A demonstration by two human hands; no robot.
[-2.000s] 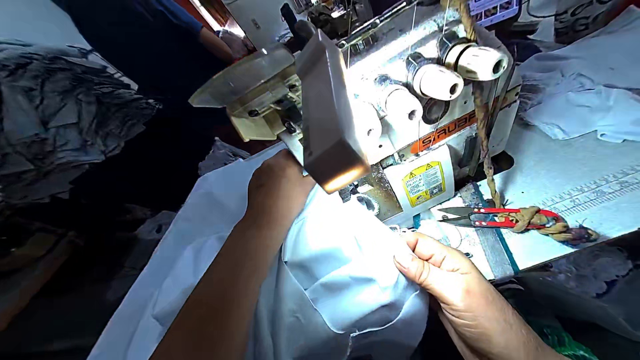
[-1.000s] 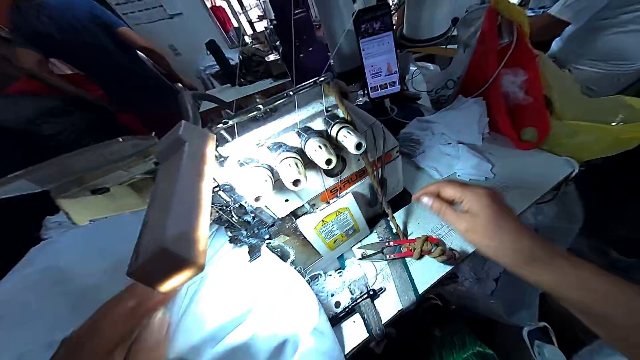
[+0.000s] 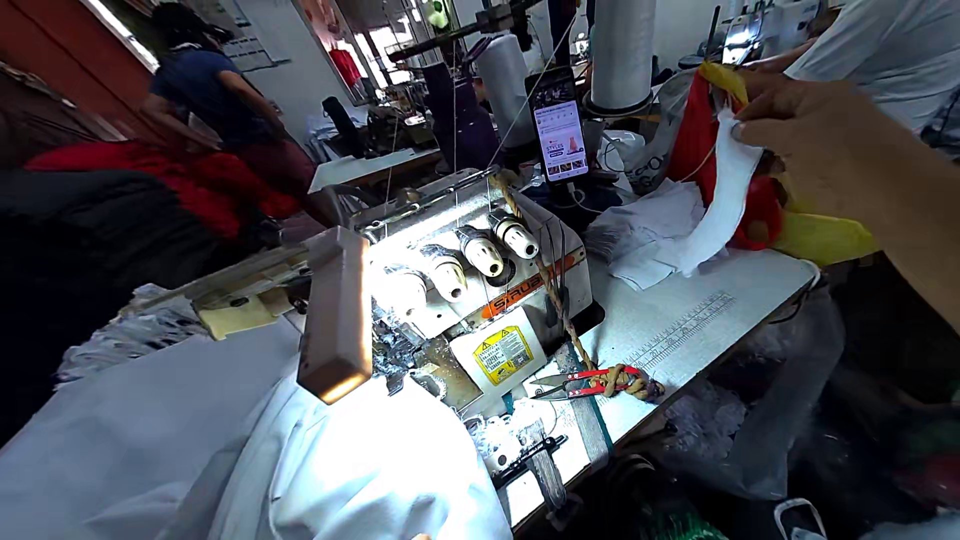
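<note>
My right hand (image 3: 802,120), at the upper right, pinches the end of a white fabric strip (image 3: 727,187) and holds it up over a pile of white cut pieces (image 3: 645,225). Only a fingertip of my left hand (image 3: 422,536) shows at the bottom edge, by the white garment fabric (image 3: 390,465); the rest is hidden. That fabric lies bunched in front of the serger (image 3: 487,277), under a bright light. Thread snips with red handles (image 3: 585,381), tied to a braided cord, rest on the machine bed.
A rectangular lamp (image 3: 337,315) juts up at the machine's left. Behind stand a phone (image 3: 559,127) with a lit screen and white thread cones (image 3: 621,52). Red and yellow bags (image 3: 817,232) sit at the table's right. One person (image 3: 214,97) stands back left, another (image 3: 892,52) sits at the upper right.
My right hand has moved from the fabric at the machine to the pile at the upper right and has taken hold of a white strip. My left hand has dropped almost out of view. The view has swung up.
</note>
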